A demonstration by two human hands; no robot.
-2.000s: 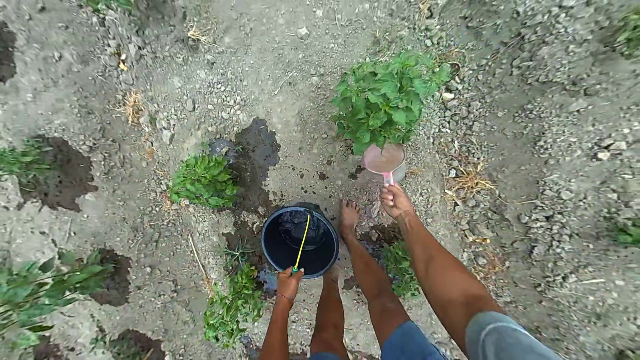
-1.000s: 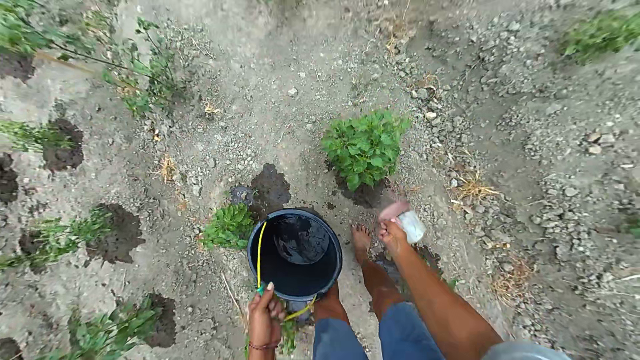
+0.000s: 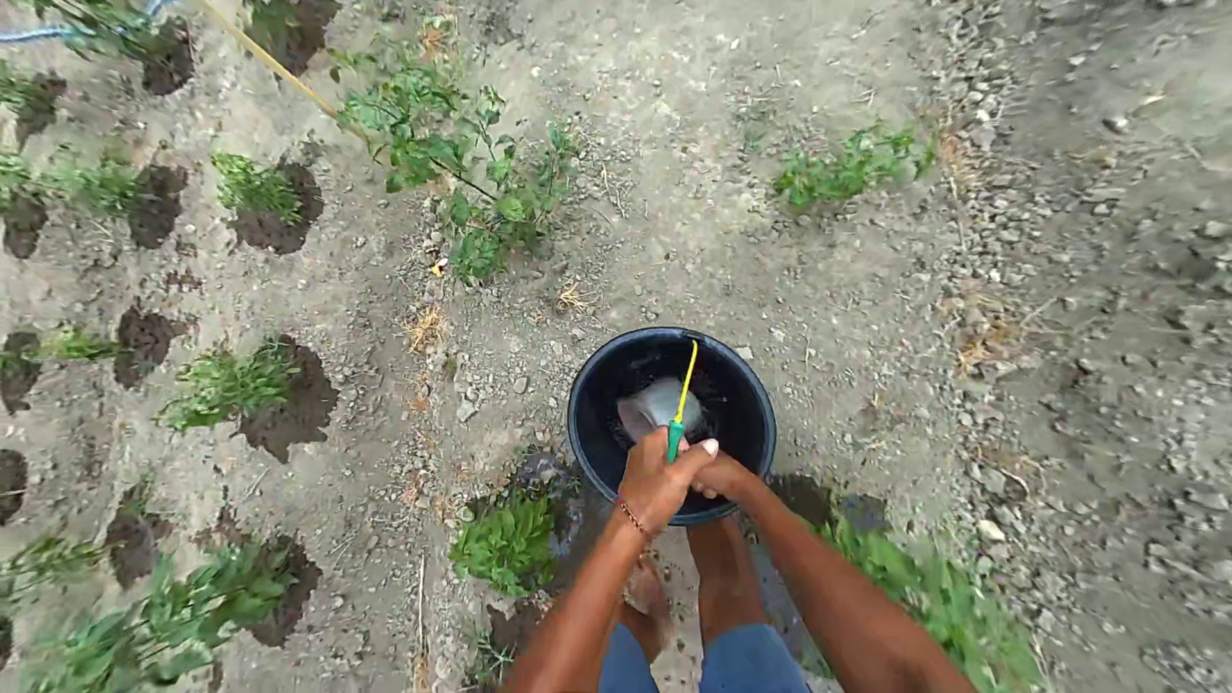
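A black plastic bucket (image 3: 589,423) is in front of my legs, its yellow handle (image 3: 687,380) with a green grip crossing the opening. My left hand (image 3: 658,478) is closed on that green grip near the bucket's lower rim. Right beside it, my right hand (image 3: 714,475) reaches into the bucket, partly hidden by the left. Inside lies the pale, translucent plastic dipper (image 3: 664,402); its handle end is at my right hand, whose fingers are mostly hidden. How much water the bucket holds I cannot tell.
Leafy green plants stand at the lower left (image 3: 506,544), lower right (image 3: 948,602) and ahead (image 3: 852,168). A leaning stick (image 3: 279,69) and a taller plant (image 3: 481,183) are at the upper left. Rows of plants with wet soil patches line the left; gravelly soil lies right.
My right hand and the dipper have moved from beside the plant on the right into the bucket. My left hand still holds the bucket's handle. The view has shifted over the ground.
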